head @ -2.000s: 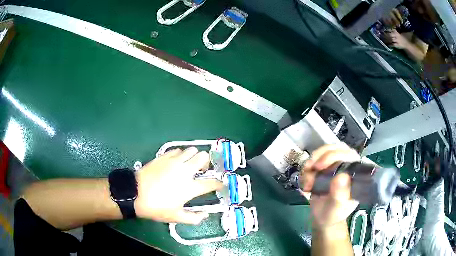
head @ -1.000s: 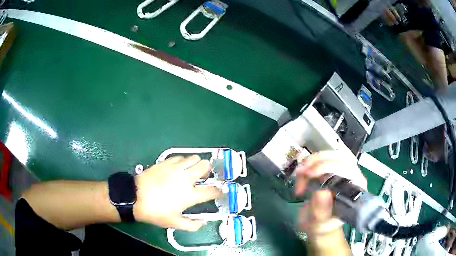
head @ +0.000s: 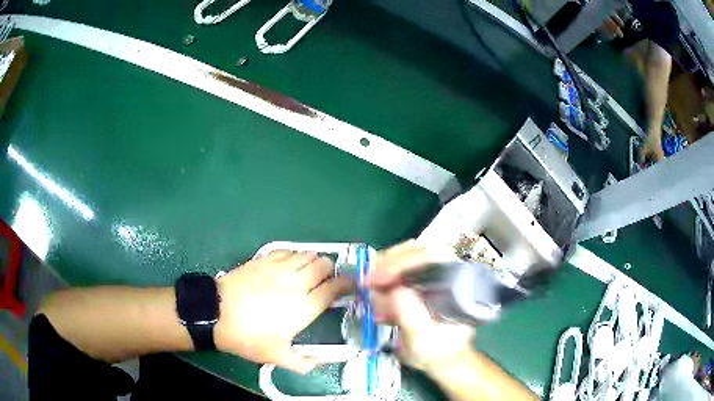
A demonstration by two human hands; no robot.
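Note:
Three white loop-frame assemblies (head: 362, 384) with blue inserts lie side by side on the green worktop. My left hand (head: 274, 301), with a black watch at the wrist, lies spread over their loops and holds them down. My right hand (head: 415, 309) grips the electric screwdriver (head: 466, 291), which is blurred. The right hand is at the heads of the upper and middle units and partly hides them. The screwdriver's tip is hidden, and no single screw can be made out.
The screw feeder (head: 501, 219) stands right of my right hand. White loop frames (head: 611, 345) are piled at the lower right. A worn white rail (head: 329, 125) crosses behind, with more units beyond. A grey-white post (head: 658, 192) slants at right. Another person's arm (head: 658, 94) shows at upper right.
My right hand has moved left with the screwdriver, from the feeder to the heads of the units. My left hand stays over the loops. The units beyond the rail have moved left.

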